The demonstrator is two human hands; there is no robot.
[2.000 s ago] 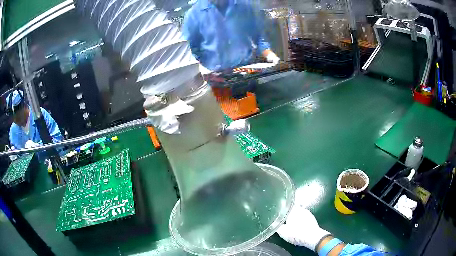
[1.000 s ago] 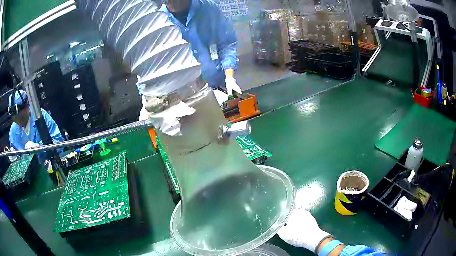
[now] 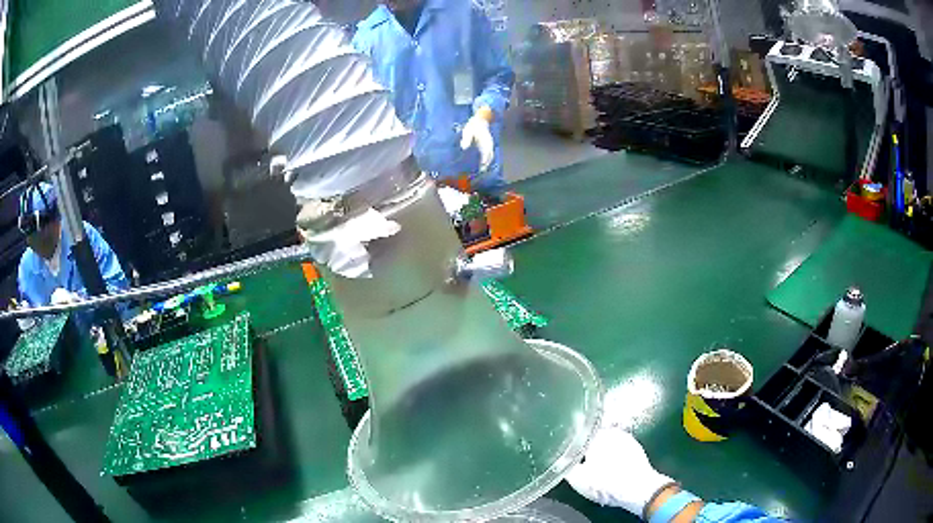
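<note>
A clear fume extraction hood (image 3: 481,434) hangs in front of me on a ribbed duct (image 3: 307,97). My right hand (image 3: 619,472), in a white glove, is at the hood's right rim; its fingertips are hidden, so its grip cannot be told. My left hand is not in view. One green printed circuit board (image 3: 184,393) lies left of the hood, with dark parts beneath. Another board (image 3: 346,352) is partly hidden behind the hood, showing on both sides of it.
A tip cleaner pot (image 3: 718,393) and a black tool tray (image 3: 788,398) with a white bottle (image 3: 846,319) stand right. A green mat (image 3: 859,271) lies beyond. A metal bar (image 3: 153,289) crosses left. A person (image 3: 440,92) stands opposite by an orange fixture (image 3: 506,219); another sits left.
Both nearer boards have shifted left along the bench, and more of the second shows left of the hood. The person opposite has moved and straightened. My right hand has stayed in place.
</note>
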